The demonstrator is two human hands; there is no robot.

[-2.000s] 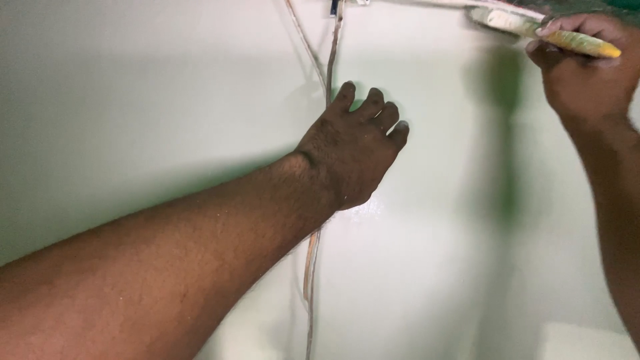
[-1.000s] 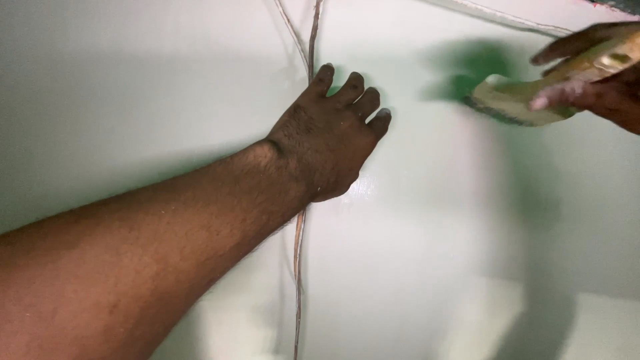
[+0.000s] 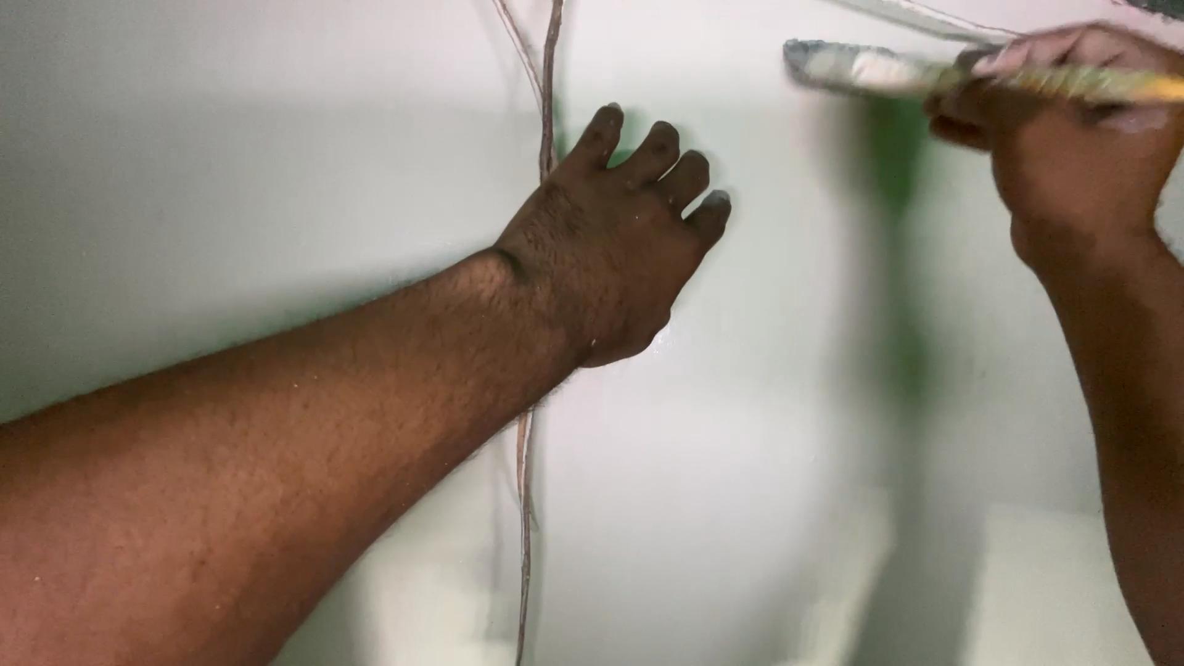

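My left hand (image 3: 615,236) lies with its back to the camera against a pale painted wall (image 3: 740,481), fingers apart, over hanging electrical wires (image 3: 548,92). The wires come out again below my wrist. At the upper right my right hand (image 3: 1064,120) grips a paintbrush (image 3: 869,69) by its paint-smeared handle, which is yellow at the end. The brush is nearly level, its dark, blurred bristle end pointing left. Whether the bristles touch the wall cannot be told.
Another pale cable (image 3: 934,18) runs slantwise along the top right, just above the brush. A dark patch (image 3: 1152,9) shows in the top right corner. Soft shadows of the arm and brush fall on the wall.
Since a second ago my right hand has turned and the brush has moved up the wall; its bristles were lower and tilted. My left hand keeps its pose over the wires.
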